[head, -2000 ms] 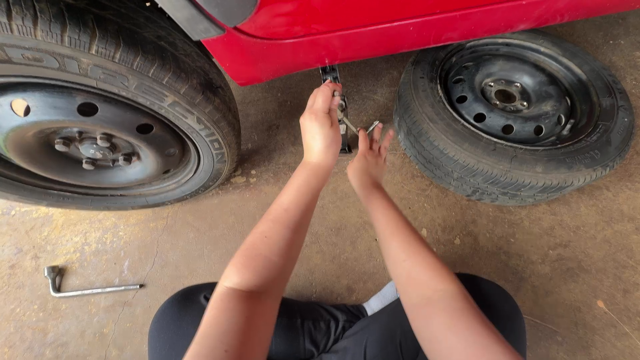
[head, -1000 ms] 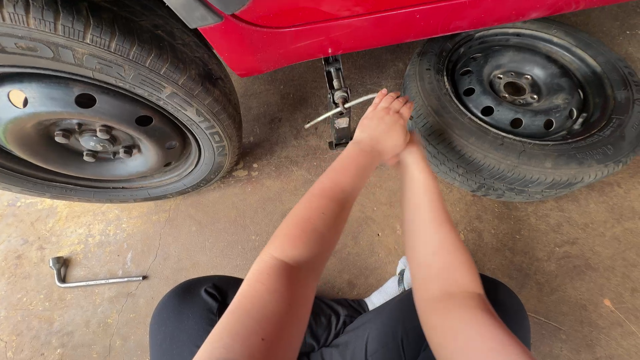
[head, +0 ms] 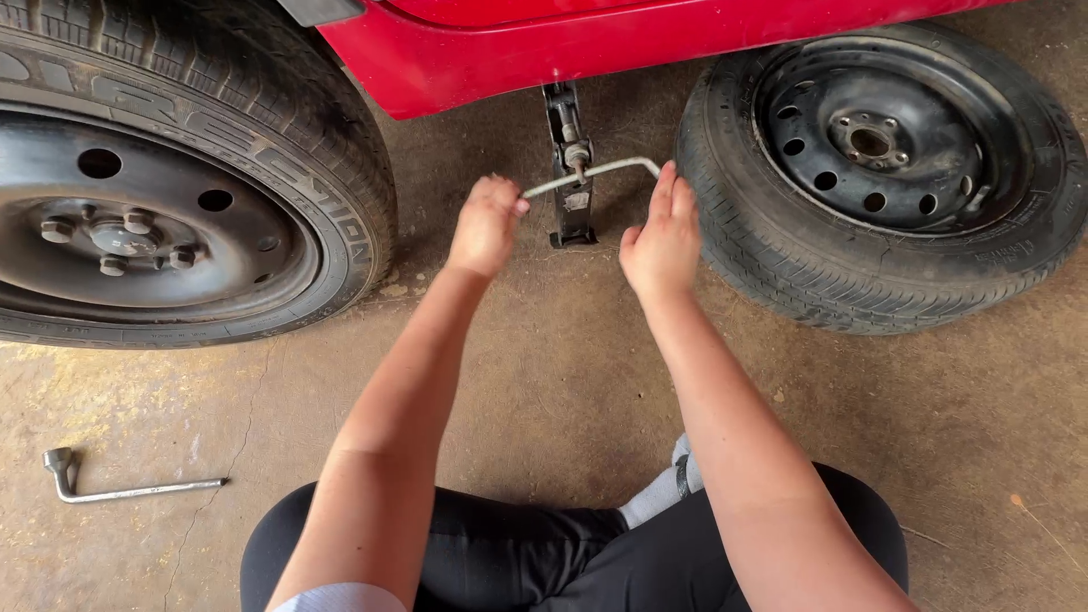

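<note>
A black scissor jack (head: 574, 200) stands under the sill of a red car (head: 476, 51). A bent metal crank rod (head: 557, 183) passes through the eye of the jack's screw and reaches out to both sides. My left hand (head: 489, 221) is closed around the rod's left end. At the bent right end, my right hand (head: 663, 225) touches the rod with its fingers raised and the thumb apart; its palm side is partly hidden, so its hold on the rod is unclear.
A mounted wheel (head: 357, 229) with bolts is at the left. A loose wheel (head: 739, 229) lies tilted on the floor at the right, partly under the sill. An L-shaped lug wrench (head: 144, 493) rests on the concrete floor, lower left.
My hands, together at the rod's right side one second ago, are now apart. The left hand has moved left to the rod's other end. The rod has turned in the jack.
</note>
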